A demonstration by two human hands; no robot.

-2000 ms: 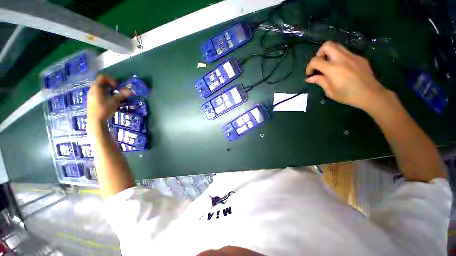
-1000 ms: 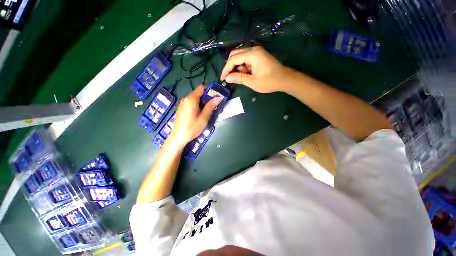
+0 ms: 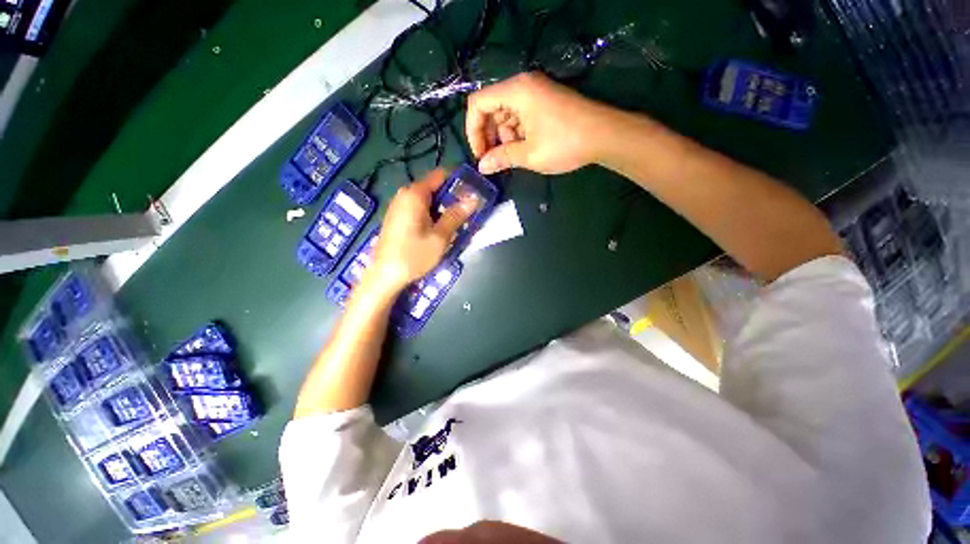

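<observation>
My left hand [image 3: 415, 228] holds a blue handheld device [image 3: 468, 198] by its body, above the other devices on the green bench. My right hand [image 3: 521, 130] is at the top end of that device with its thumb and fingers pinched. A cable plug there is hidden by the fingers. Two blue devices [image 3: 324, 152] with black cables [image 3: 425, 135] lie to the left. Two more devices [image 3: 433, 295] lie partly under my left hand and forearm. A white paper slip [image 3: 496, 230] lies beside the held device.
A clear blister tray [image 3: 117, 409] with blue devices is at the far left, beside a small pile of devices [image 3: 213, 377]. A lone device [image 3: 759, 94] lies at the right, near stacked clear trays [image 3: 904, 64]. A white rail [image 3: 277, 138] edges the bench.
Both hands came together; my left hand moved from the pile at the left with a device. Since the middle frame, the hands have shifted only slightly at the device's top end.
</observation>
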